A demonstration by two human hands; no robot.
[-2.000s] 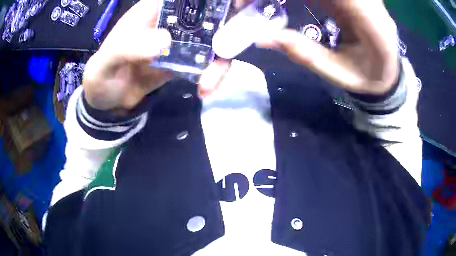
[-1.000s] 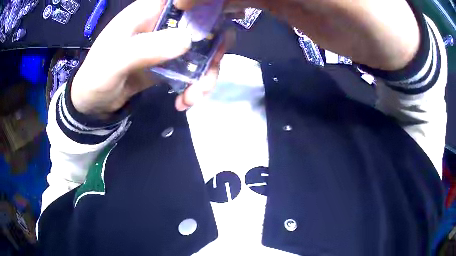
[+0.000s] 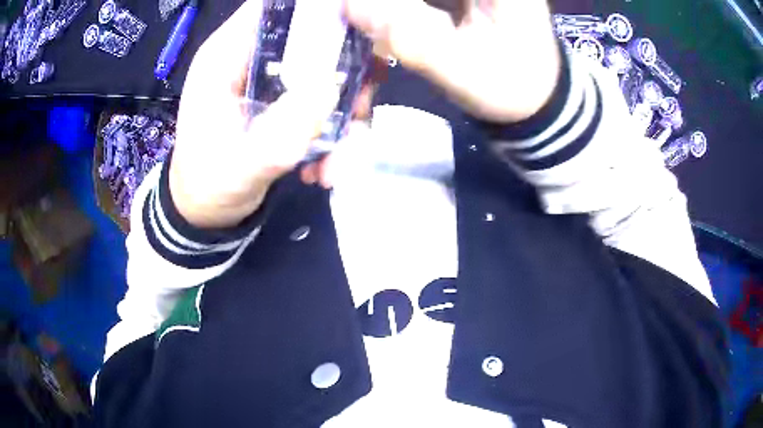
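Note:
A clear housing (image 3: pixel 269 58) with dark parts inside is held in my left hand (image 3: pixel 243 125), near the top of the view, in front of my chest. The fingers and thumb wrap around it and cover its middle. My right hand (image 3: pixel 468 63) is beside it on the right, cut off by the top edge. Its fingertips are close to the housing's upper end; whether they touch it or hold anything is unclear.
Round-headed assembled units (image 3: pixel 648 84) lie grouped on the black tabletop at right. A blue pen-shaped tool (image 3: pixel 176 43) and a pair of units (image 3: pixel 113 32) lie at upper left. Loose pieces (image 3: pixel 33 33) are farther left. A parts carton (image 3: pixel 102 180) is below the table edge.
My right hand has moved left, uncovering the units at right. My left hand still holds the clear housing, which is now tilted more upright.

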